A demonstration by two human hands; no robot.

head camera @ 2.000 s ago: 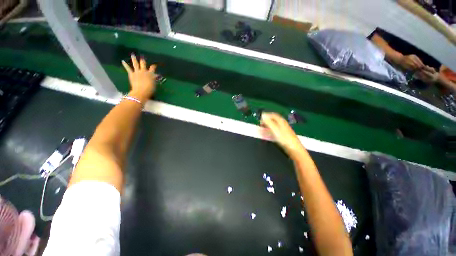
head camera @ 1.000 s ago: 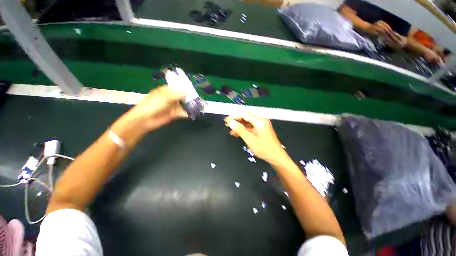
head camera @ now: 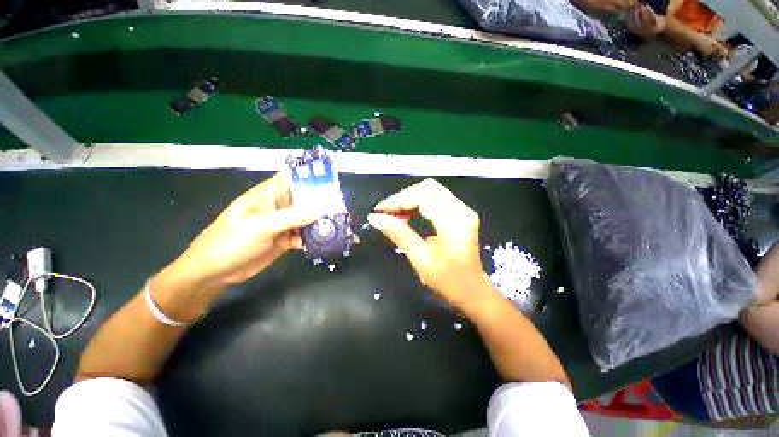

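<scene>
My left hand [head camera: 248,224] grips a part-built phone unit [head camera: 323,205] by its sides, held over the black mat. Its blue board end points away from me and its dark rounded end towards me. My right hand [head camera: 440,243] is just right of the unit, not touching it, with thumb and index fingertips pinched together. A tiny white part [head camera: 366,225] shows at those fingertips. Loose white parts lie scattered below the hands. A white heap of parts [head camera: 514,271] lies right of my right hand.
Several units [head camera: 278,115] lie on the green belt [head camera: 461,128] beyond the white rail [head camera: 213,156]. A large grey plastic bag [head camera: 641,256] is at right, with black parts [head camera: 730,205] behind. A corded white plug [head camera: 39,261] lies far left. Other people's arms show at right.
Both hands have come back from the belt to over the mat. My left hand has brought the unit nearer and now holds it more upright in view. My right hand is closer to the unit.
</scene>
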